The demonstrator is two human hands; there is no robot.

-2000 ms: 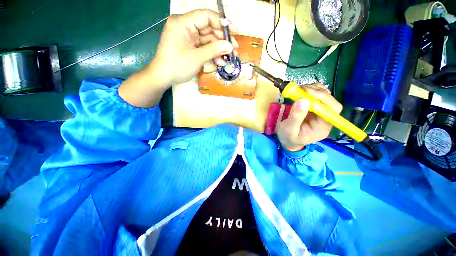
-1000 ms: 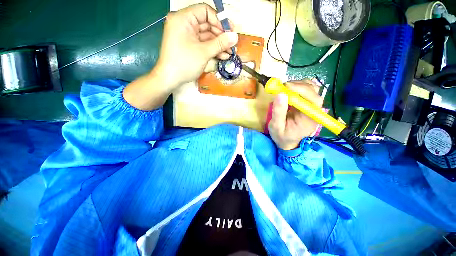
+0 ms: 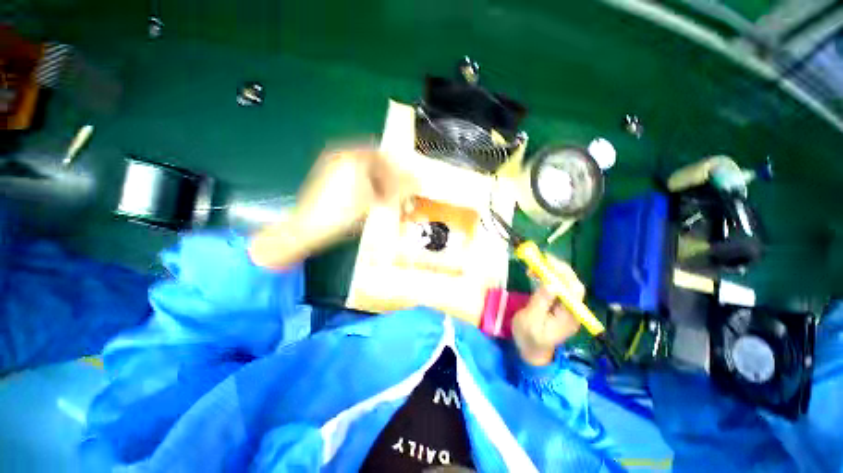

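The orange-brown fixture (image 3: 450, 259) lies on the cream base board (image 3: 396, 283). A dark round workpiece (image 3: 434, 236) with a pale spot sits at its centre. My right hand (image 3: 547, 314) is closed around the yellow handle of the soldering iron (image 3: 561, 285). The iron's tip points up and left, right of the fixture and apart from the workpiece. My left hand (image 3: 335, 205) is badly blurred, at the board's left edge, up and left of the workpiece. Whether it holds anything cannot be told.
A black fan (image 3: 462, 137) stands at the board's top. A cleaning tin (image 3: 566, 182) and blue box (image 3: 632, 252) are right. A pink-red block (image 3: 496, 311) lies beside my right hand. A solder spool (image 3: 159, 192) is left. A second fan (image 3: 753, 358) is far right.
The view has swung to show more of the bench. My left hand has moved left, away from the workpiece, which now shows uncovered. The iron's tip has moved away from it to the right.
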